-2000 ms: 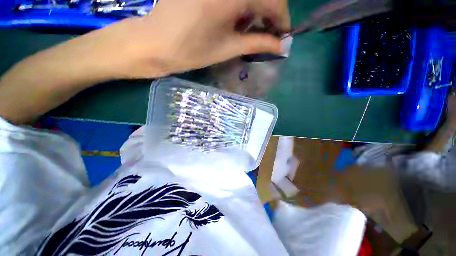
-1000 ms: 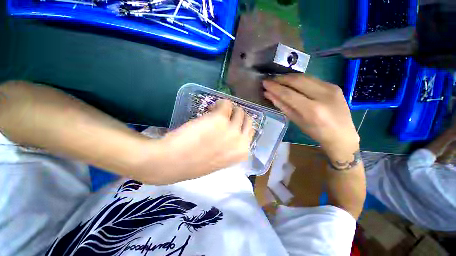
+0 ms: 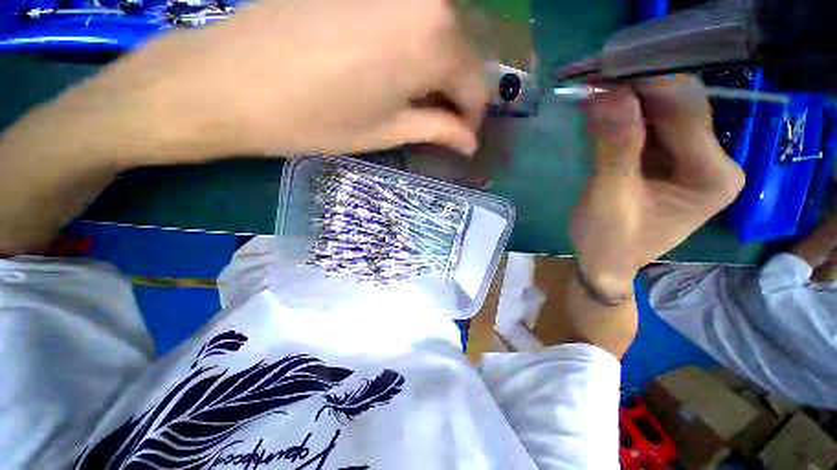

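My right hand (image 3: 656, 174) pinches a thin pale rod piece (image 3: 576, 91) whose tip points left toward the hole of the silvery fixture block (image 3: 514, 88). A gap lies between tip and block. My left hand (image 3: 404, 87) is bent over the left side of the block, its fingers curled down; whether they hold anything is hidden. The dark metal press part (image 3: 675, 44) is above my right fingers. A clear plastic box (image 3: 485, 246) at the table edge by my lap holds aligned rods (image 3: 385, 225).
A blue tray with loose rods (image 3: 83, 39) is at the upper left. A smaller blue tray (image 3: 766, 207) with silvery parts is at the right, beside a mostly covered dark-filled tray. Another person's sleeve (image 3: 734, 312), cardboard boxes (image 3: 716, 408) and a red item (image 3: 645, 439) are at the lower right.
My left hand has moved from the clear box up to the block. My right hand has left the block's near side, moved right and now holds a rod.
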